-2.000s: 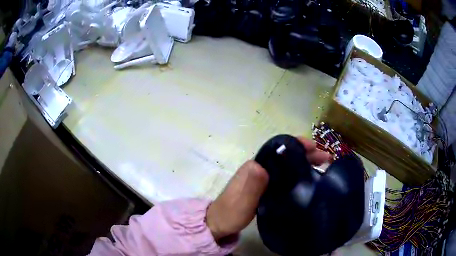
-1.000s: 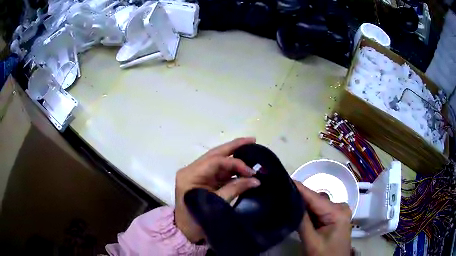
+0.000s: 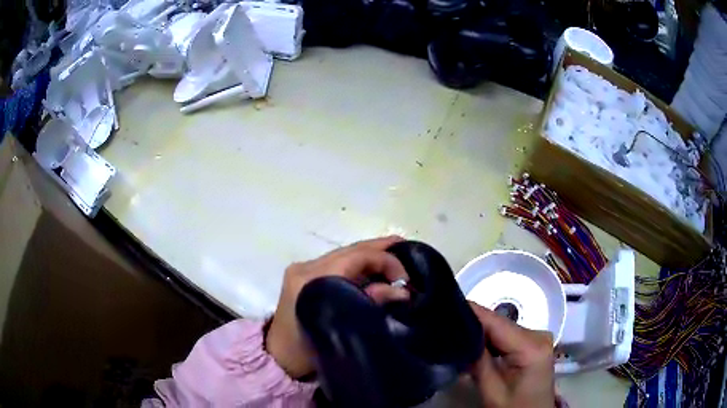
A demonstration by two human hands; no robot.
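Observation:
My left hand (image 3: 319, 295) holds a glossy black head shell (image 3: 383, 351) from its left side, with fingers inside the gap between its two prongs. A small white plug (image 3: 398, 284) shows at those fingertips. My right hand (image 3: 514, 358) is at the shell's right side; its fingertips are partly hidden behind the shell, and what they grip cannot be told. A white bracket (image 3: 610, 311) with a white cup (image 3: 550, 291) lies just right of the shell, the cup's open side up.
White brackets (image 3: 227, 56) are heaped at back left, black shells (image 3: 470, 56) at the back. An open carton of small white parts (image 3: 614, 209) stands right, beside wire harnesses (image 3: 558, 223) with white plugs. A large brown carton (image 3: 72, 295) is at left.
Two seconds ago only my left hand showed, with the shell over the cup. The shell has moved left, uncovering the cup, and my right hand has come to it. Over the last second the shell tilted slightly.

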